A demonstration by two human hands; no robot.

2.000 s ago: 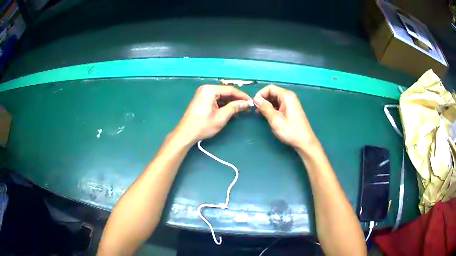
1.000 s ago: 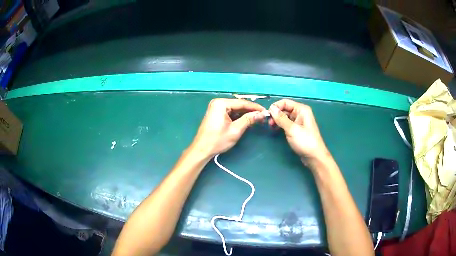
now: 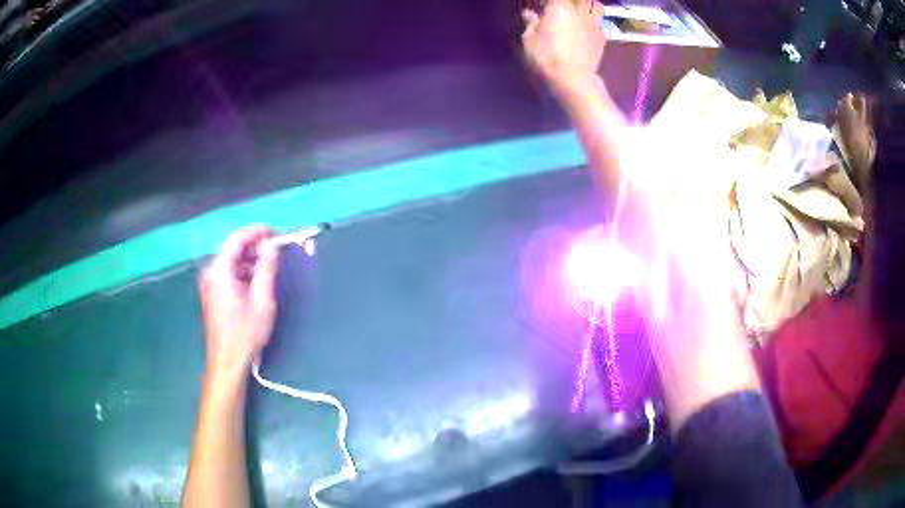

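Note:
My left hand (image 3: 238, 288) is over the dark green belt at the left, thumb and fingertips pinched together around the hidden end of the white cord (image 3: 342, 427). The cord comes out below the wrist and winds down to the belt's near edge. My right hand (image 3: 566, 45) is at the top, at the left end of the product box (image 3: 660, 25). Its fingers are blurred and whether they hold anything cannot be told. Bright white and pink glare covers much of my right forearm.
The crumpled yellow material (image 3: 794, 218) is at the right, with a person's hand (image 3: 855, 134) beside it and a red garment (image 3: 829, 392) below. A thin white cable (image 3: 651, 427) lies near the belt's near edge. Glare hides the phone's area. A lighter green stripe (image 3: 397, 189) crosses the belt.
My hands have parted: the right hand has reached far forward to the box, while the left stays with the cord. The view has turned right, and strong glare has appeared.

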